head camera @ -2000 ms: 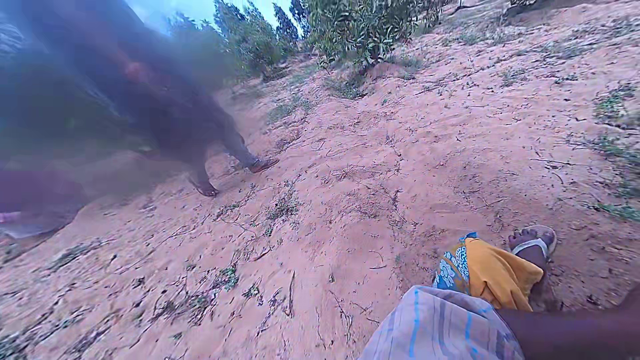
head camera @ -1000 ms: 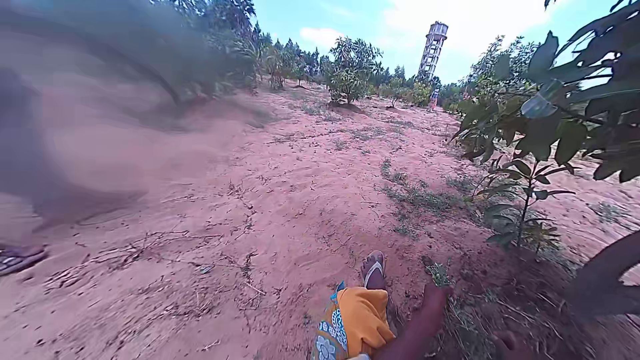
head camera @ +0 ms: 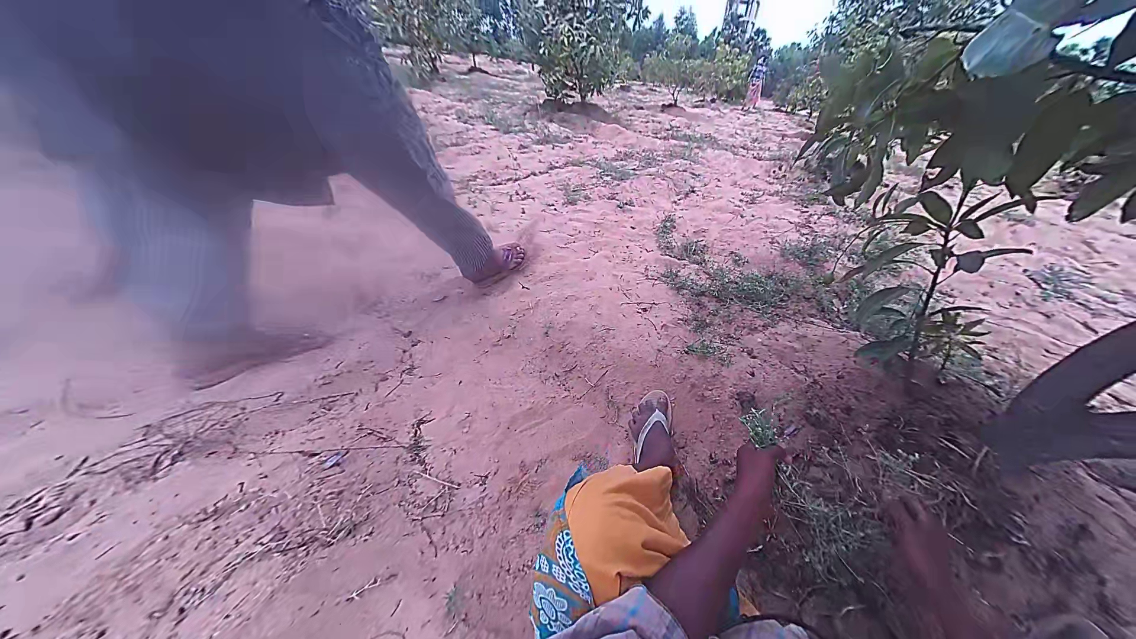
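My left hand (head camera: 760,457) is closed around a small tuft of green weeds (head camera: 760,428), just right of my sandalled foot (head camera: 653,424). Farther right, my right hand (head camera: 914,524) is low over the soil and blurred; whether its fingers hold anything does not show. Between and below the hands lies a patch of uprooted-looking weeds and dry grass (head camera: 825,524). A leafy sapling (head camera: 932,293) rises beyond my right hand.
A walking person's leg (head camera: 426,195) is close on the left. A thick tree branch (head camera: 1074,408) stands at the right edge, under overhanging leaves (head camera: 1003,115). Bushes (head camera: 577,53) and a distant person (head camera: 756,82) are farther back on the sandy ground.
The view has swung right since two seconds ago. The person on the left now fills more of the view, with a sandalled foot ahead. My right hand shows more clearly at the lower right.
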